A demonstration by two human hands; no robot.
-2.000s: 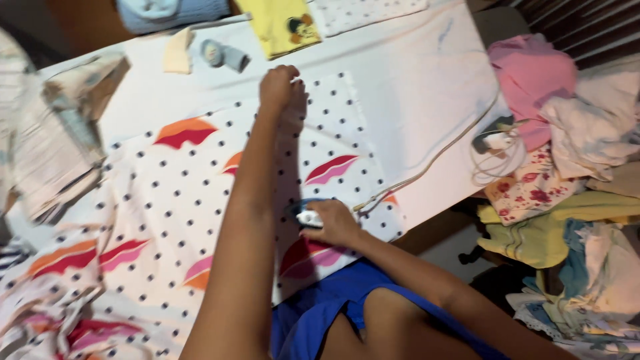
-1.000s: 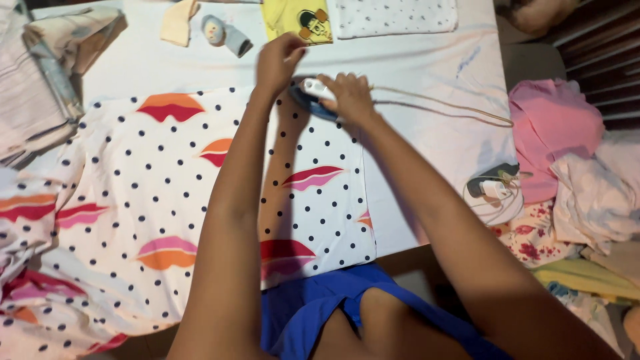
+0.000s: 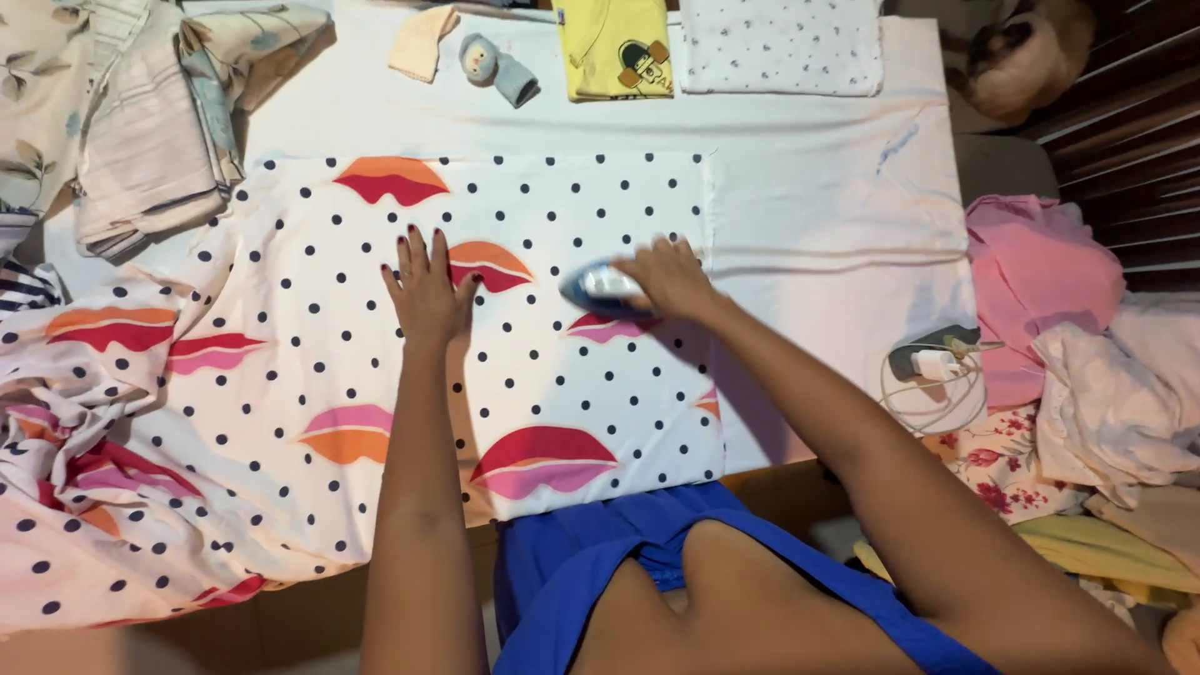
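Note:
A white fabric with dark dots and printed lips [image 3: 581, 375] lies spread over the white-covered table, flat on the right and bunched up on the left. My left hand [image 3: 427, 291] rests on it, palm down with the fingers spread, beside an orange and red lip print. In my right hand [image 3: 673, 279] is a clothes iron [image 3: 605, 289], blue and white, its tip pointing left. The iron is on the fabric above a pink and red lip print, slightly blurred; its soleplate is hidden.
Folded cloths [image 3: 150, 141], a peach cloth [image 3: 422, 43], a small grey doll [image 3: 497, 70], a yellow shirt [image 3: 614, 56] and a dotted white cloth [image 3: 783, 47] lie along the far side. At right are a plug with a coiled cable [image 3: 937, 366] and piled clothes [image 3: 1041, 272].
My left hand has moved left and come down with fingers spread on the fabric. My right hand has brought the iron from the fabric's far edge back toward me.

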